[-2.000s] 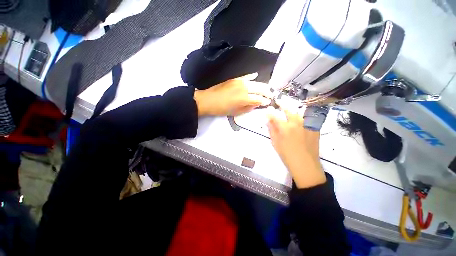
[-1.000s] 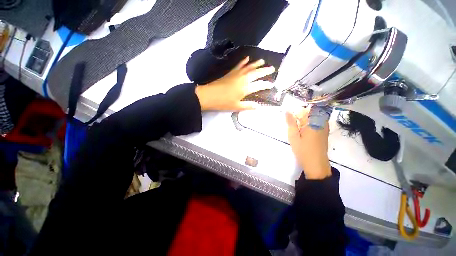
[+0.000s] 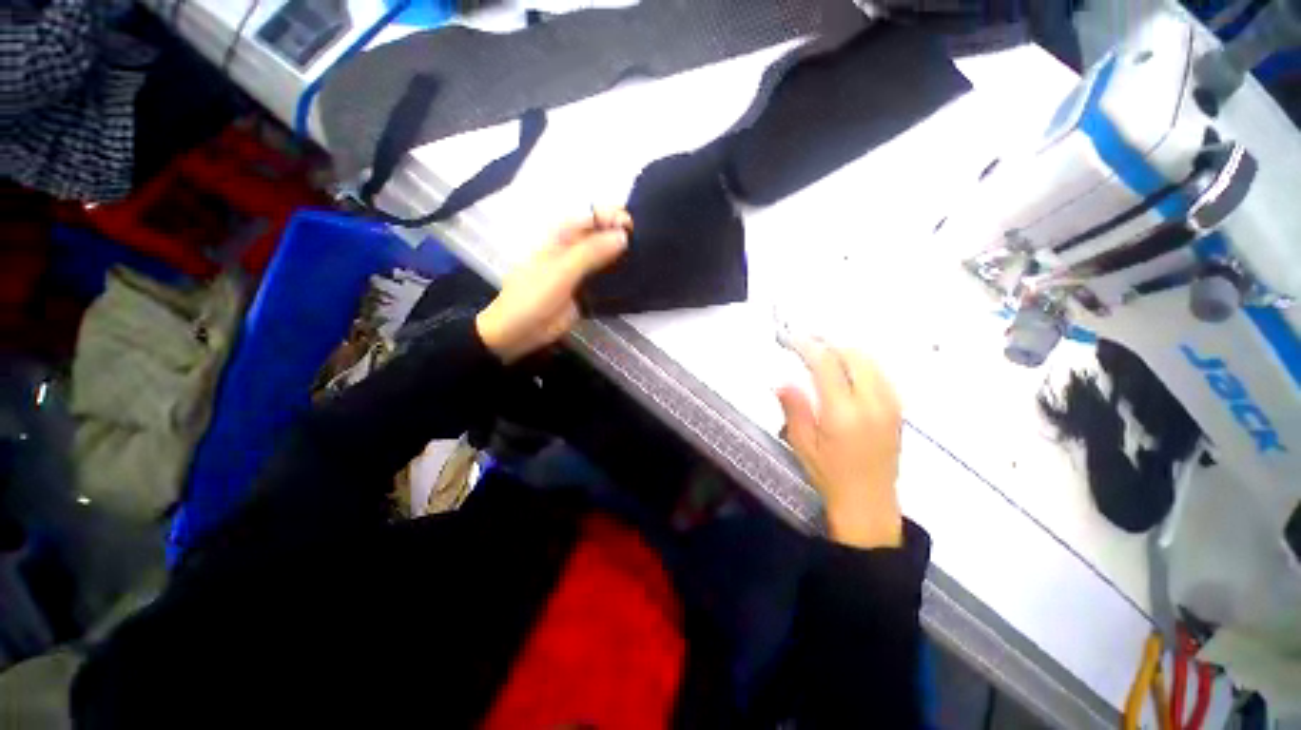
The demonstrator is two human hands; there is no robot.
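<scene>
My left hand (image 3: 549, 285) pinches the edge of a black fabric panel (image 3: 685, 243) near the table's front edge. The panel lies on the white table, and a further black part (image 3: 849, 114) reaches away to the upper right. My right hand (image 3: 849, 428) is over the table right of the panel, fingers bent and a little apart, not touching the panel. A small thin thing seems to show at its fingertips, too blurred to tell. The presser foot area (image 3: 1020, 292) of the white sewing machine (image 3: 1141, 100) has no panel under it.
A long grey checked piece (image 3: 500, 79) lies at the far left, with a black strip (image 3: 492, 178) hanging near the edge. A fuzzy black clump (image 3: 1127, 435) and yellow-handled scissors (image 3: 1144, 685) lie right. A blue bin (image 3: 271, 342) stands left of my lap.
The black panel has come away from the needle area towards the front edge, held by my left hand. My right hand has left the presser foot. The view has turned left.
</scene>
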